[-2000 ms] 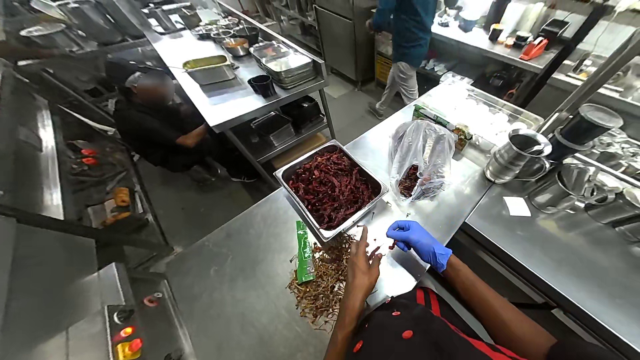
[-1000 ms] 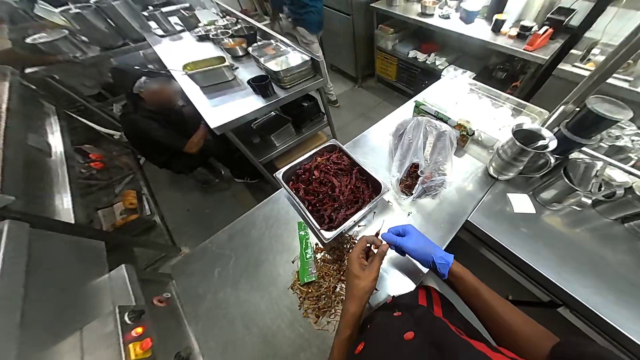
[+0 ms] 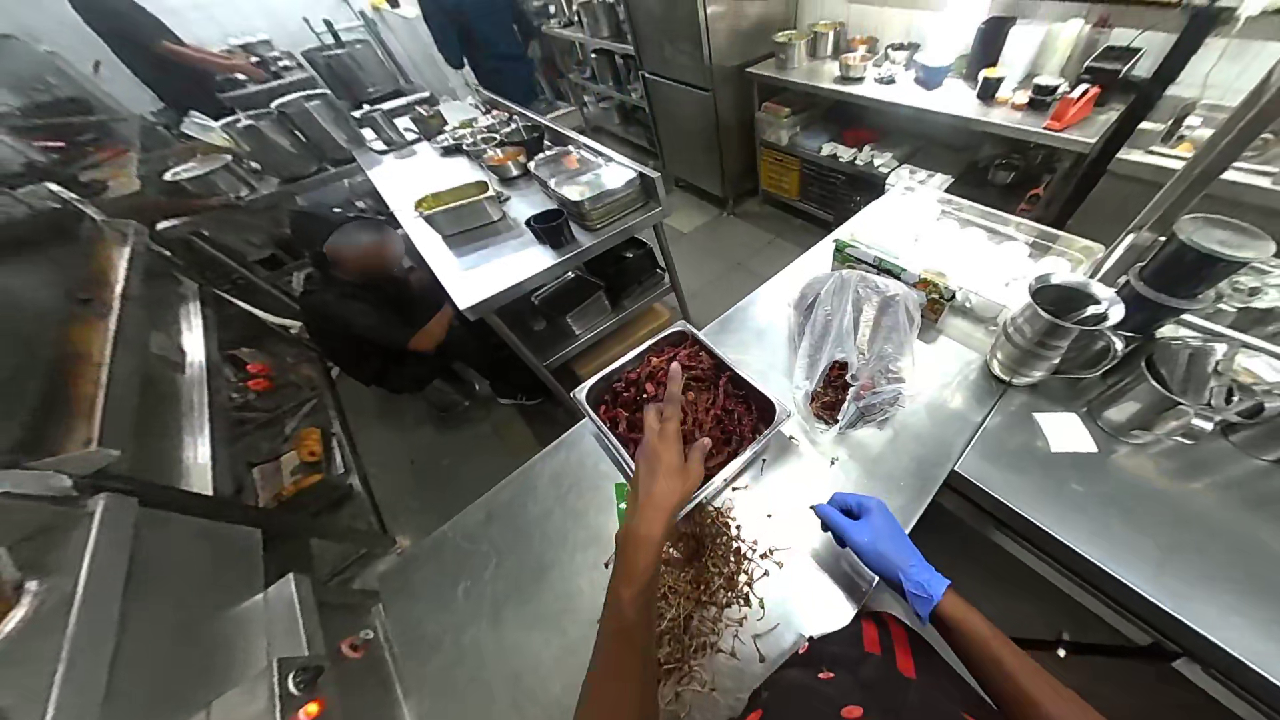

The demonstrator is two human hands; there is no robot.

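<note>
My bare left hand (image 3: 668,450) reaches over the near part of a square steel pan, its fingers spread above the dried red chillies (image 3: 730,400). The pan (image 3: 755,450) stands at the corner of the steel table. My right hand (image 3: 870,540), in a blue glove, is above the table to the right, thumb and forefinger pinched on a small dark bit, likely a chilli stem. A heap of chilli stems (image 3: 705,590) lies below the pan. Part of a green packet (image 3: 621,500) shows beside my left forearm. A clear plastic bag (image 3: 865,330) with some chillies stands right of the pan.
A printed box (image 3: 890,270) and a clear-lidded tray lie behind the bag. Steel jugs (image 3: 1055,320) stand at the right, near a white paper (image 3: 1064,432). A person (image 3: 370,310) crouches beyond the table at left, near a counter with pans (image 3: 460,210). Other people stand farther back.
My hands were together in front of the pan one second ago. My left hand has moved out over the chillies, and my right hand is now apart from it. The view has tilted up.
</note>
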